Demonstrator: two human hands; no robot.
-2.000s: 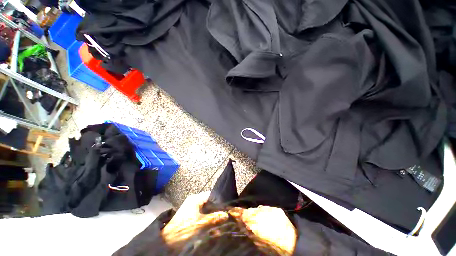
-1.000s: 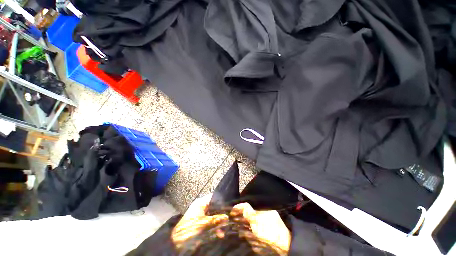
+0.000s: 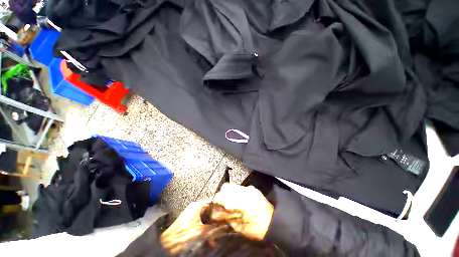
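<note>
My left hand (image 3: 183,228) and my right hand (image 3: 246,206) are close together at the bottom centre, partly covered by hair. Dark cloth (image 3: 226,175) sticks up behind the fingers and is pinched between the two hands. The fingertips and any small item in them are too blurred to make out. A large black jacket (image 3: 302,90) lies spread over the table beyond my hands, with a white cord loop (image 3: 236,135) at its near edge and a care label (image 3: 408,163) at the right.
A black smartphone (image 3: 445,203) lies on the white tabletop (image 3: 428,190) at the right. A blue crate (image 3: 146,168) heaped with black garments (image 3: 83,188) stands at the left. A red plastic piece (image 3: 103,93), blue bins (image 3: 45,47) and a metal rack (image 3: 30,108) are farther back.
My right hand has moved up and in over the cloth, with its sleeve now stretched across the lower right. Less of the pinched cloth shows. The whole view has shifted a little.
</note>
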